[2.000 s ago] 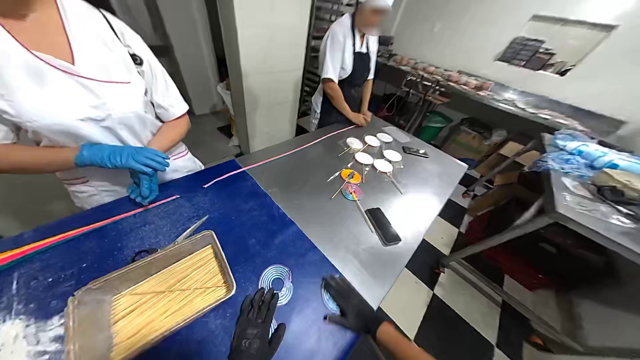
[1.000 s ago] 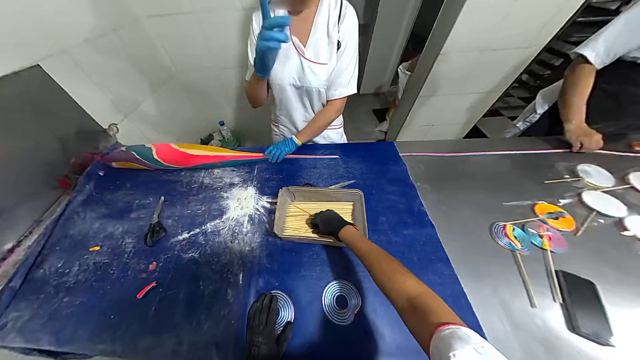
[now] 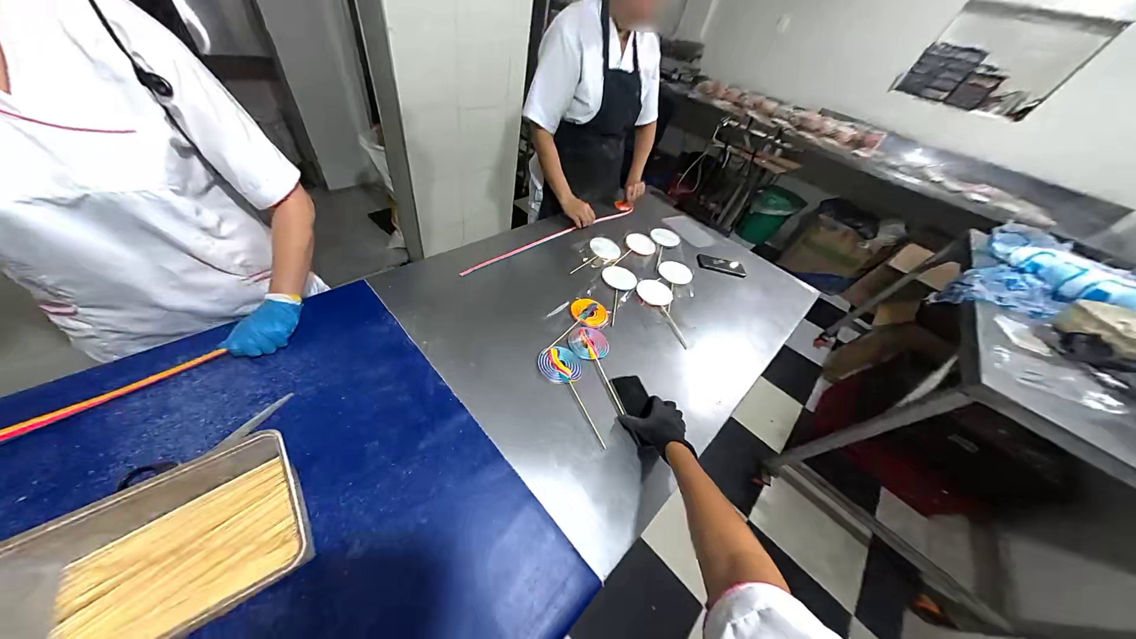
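Observation:
My right hand (image 3: 657, 426), in a black glove, lies on the near end of a black smartphone (image 3: 631, 393) on the steel table; whether its fingers grip the phone is hard to tell. My left hand is out of the frame. Just beyond the phone lie coiled lollipops on sticks: a blue one (image 3: 560, 365), a pink and blue one (image 3: 589, 343) and an orange one (image 3: 589, 311). Several white discs on sticks, one of them nearest the phone (image 3: 654, 293), lie farther back. A metal tray (image 3: 297, 497) of wooden sticks (image 3: 191, 550) stands on the blue mat at left.
A co-worker's blue-gloved hand (image 3: 264, 327) holds an orange and red candy rope (image 3: 115, 393). Another person works a pink strip (image 3: 519, 251) at the steel table's far end. Scissors (image 3: 253, 422) lie behind the tray. A second table (image 3: 985, 355) stands at right.
My right hand has moved from the tray of sticks to the phone. My left hand has gone out of view. The view has swung right.

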